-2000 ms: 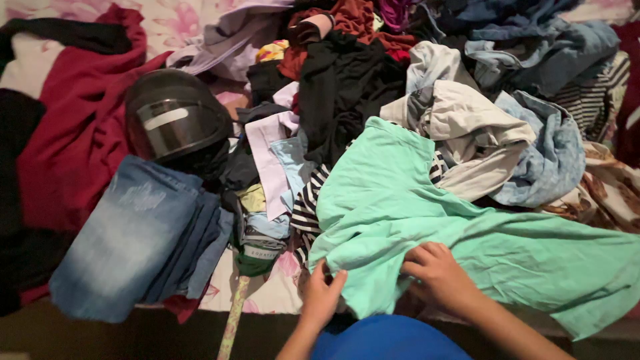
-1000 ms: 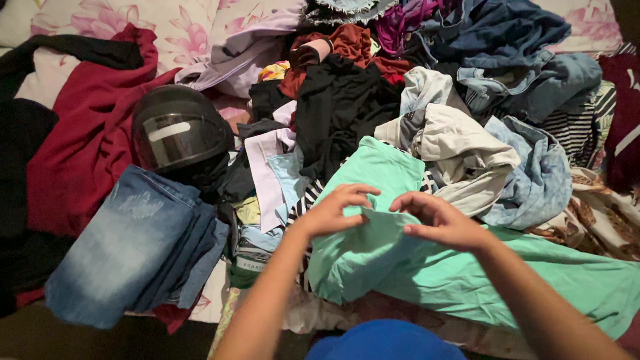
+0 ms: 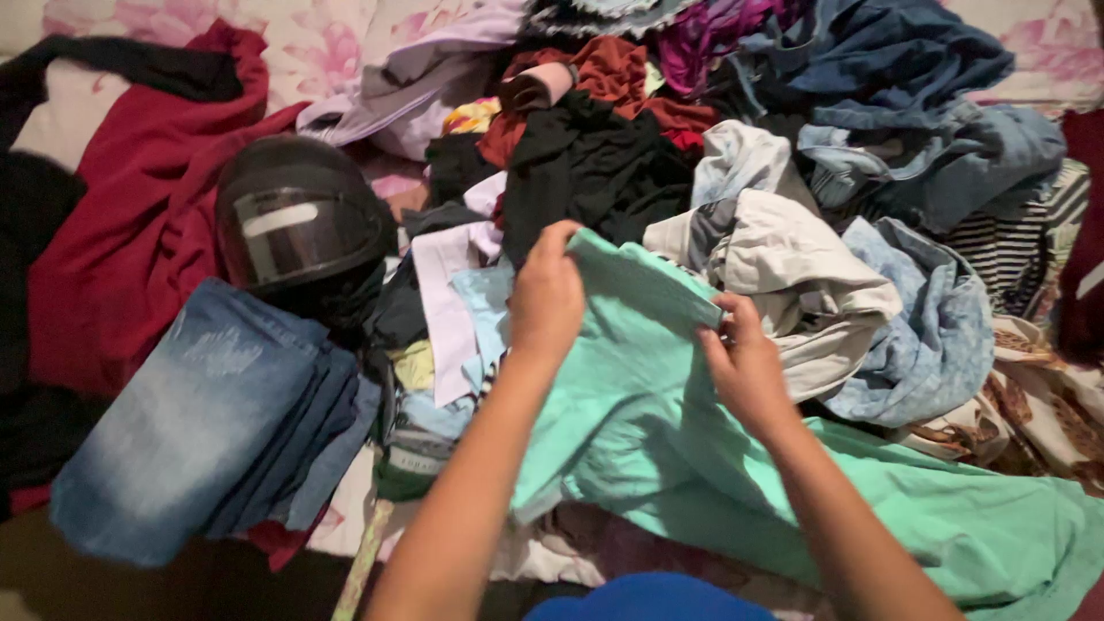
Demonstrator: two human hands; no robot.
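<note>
A mint-green garment (image 3: 655, 431) lies spread over the front of the cloth pile, its long part reaching to the lower right. My left hand (image 3: 548, 289) grips the upper left corner of its top edge. The other end of that edge is pinched between thumb and fingers of my right hand (image 3: 743, 354). Between the hands the edge runs fairly straight, sloping down to the right. Cream and grey cloth (image 3: 785, 267) lies just beyond my right hand, and a black garment (image 3: 595, 164) beyond my left.
A black helmet (image 3: 297, 216) with a visor sits at the left, behind folded blue jeans (image 3: 198, 414). Small folded clothes (image 3: 444, 328) lie left of my forearm. A red garment (image 3: 129, 198) is at far left; denim pieces (image 3: 897, 60) are heaped at upper right, on a flowered cover (image 3: 323, 43).
Both hands have moved up and away from the near edge, where they were two seconds ago. The garment's top edge, bunched between them a second ago, is now drawn out between the hands.
</note>
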